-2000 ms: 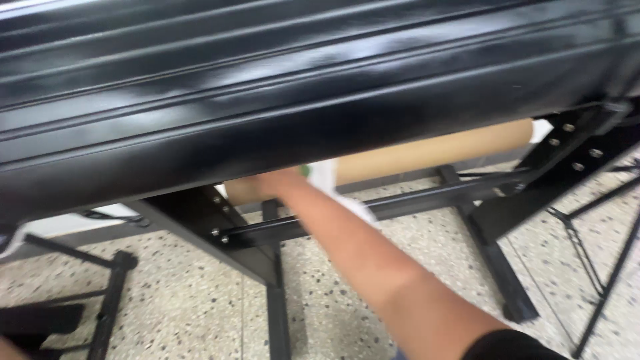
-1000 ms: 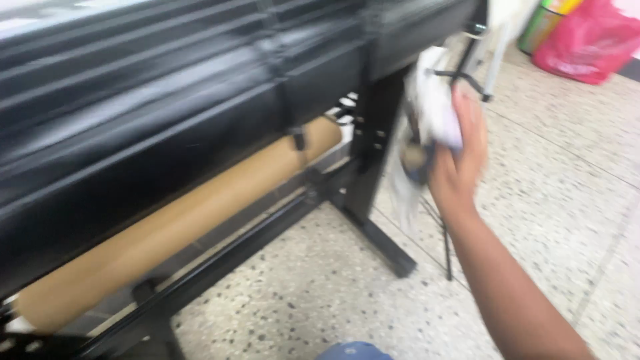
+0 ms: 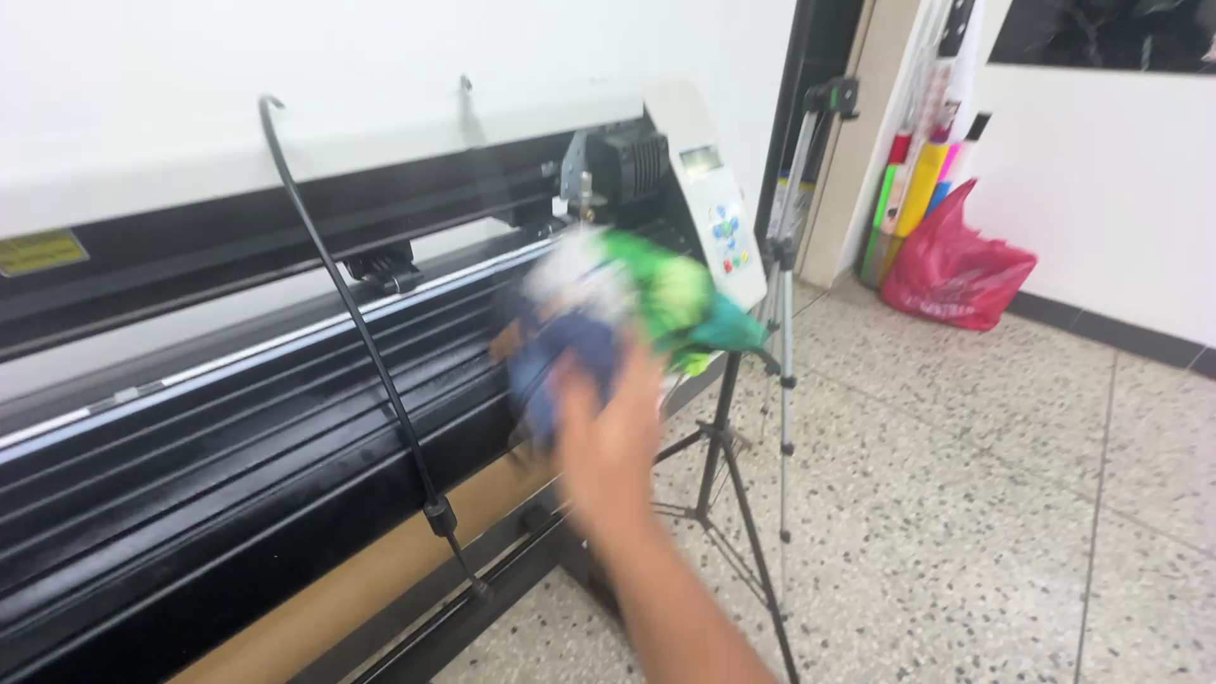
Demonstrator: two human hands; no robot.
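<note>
My right hand [image 3: 608, 437] grips a bunched, multicoloured cloth [image 3: 617, 294], blurred by motion, with white, dark blue and green parts. The cloth is in front of the right end of a large black vinyl cutting plotter [image 3: 285, 427], below its carriage head [image 3: 627, 161] and left of the control panel [image 3: 717, 228]. Whether the cloth touches the machine cannot be told. My left hand is out of view. Under the plotter's front lies a brown paper-like roll [image 3: 380, 579].
A thin black flexible rod [image 3: 342, 285] arches across the plotter's front. Right of the machine stand a silver tripod [image 3: 785, 323] and a black stand [image 3: 727, 418]. By the wall are a red plastic bag [image 3: 959, 271] and coloured rolls [image 3: 917, 185].
The view has swung up and right. My right hand, earlier under the plotter and then beside its right leg, is now in front of the plotter's right end with the bunched cloth.
</note>
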